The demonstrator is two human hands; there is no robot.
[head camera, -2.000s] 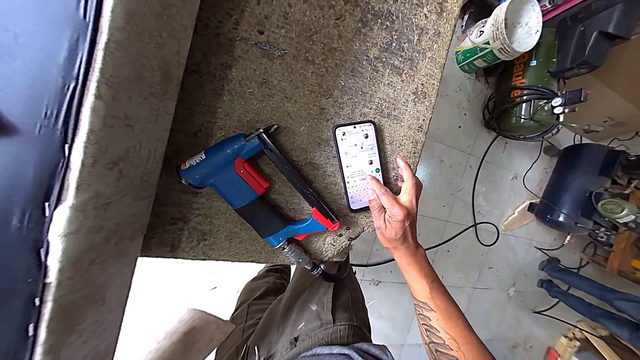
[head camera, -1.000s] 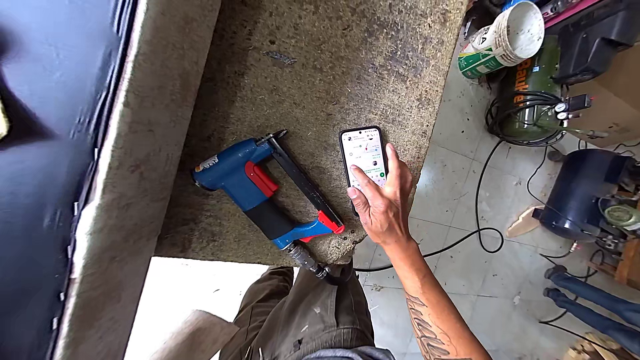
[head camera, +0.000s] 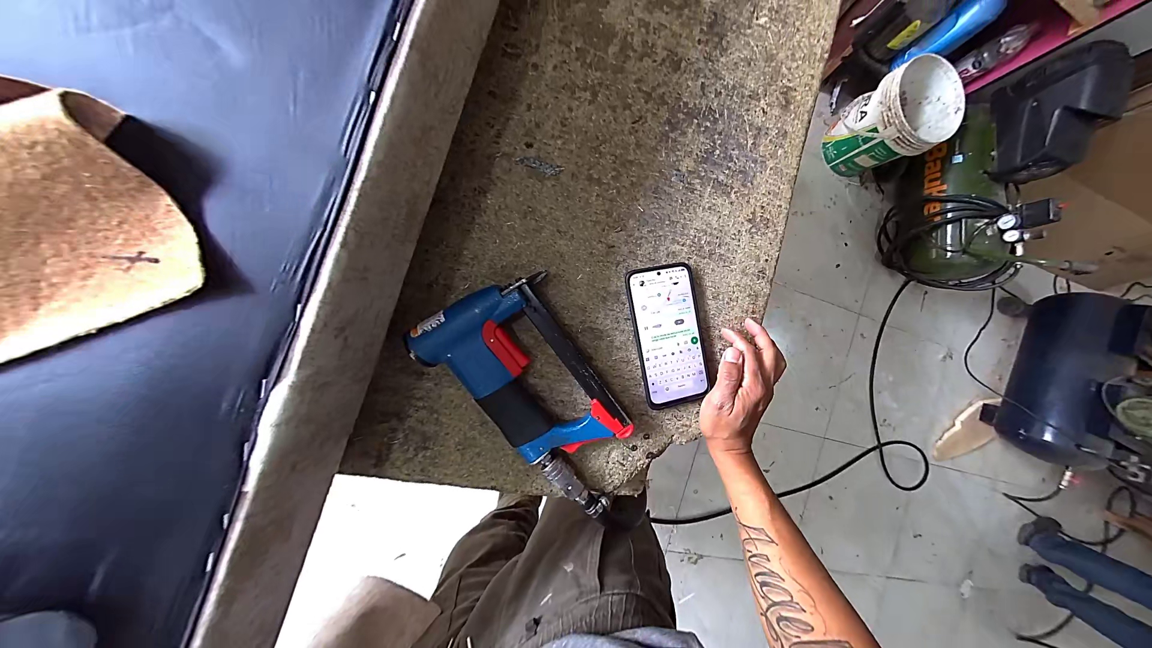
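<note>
A smartphone (head camera: 669, 337) lies face up on the worn particle board (head camera: 612, 162), its lit screen showing a chat and a keyboard. Just right of its lower corner, my right hand (head camera: 743, 385) rests at the board's edge with fingers loosely curled and apart, holding nothing. To the left of the phone, a blue pneumatic staple gun (head camera: 504, 369) with red trigger and black grip lies on its side, an air hose fitting (head camera: 569, 484) at its handle end. My left hand is not in view.
Dark upholstery (head camera: 270, 117) stapled along a frame (head camera: 351, 270) borders the left, with a tan fabric piece (head camera: 99, 225) over it. On the right are a plastic bucket (head camera: 927, 103), a green compressor tank (head camera: 958, 198), a dark blue tank (head camera: 1071, 378) and a black hose (head camera: 873, 378) across the tiled floor.
My right hand has moved off the phone's screen to the right of it. The tan fabric piece now shows at the left as the view has shifted.
</note>
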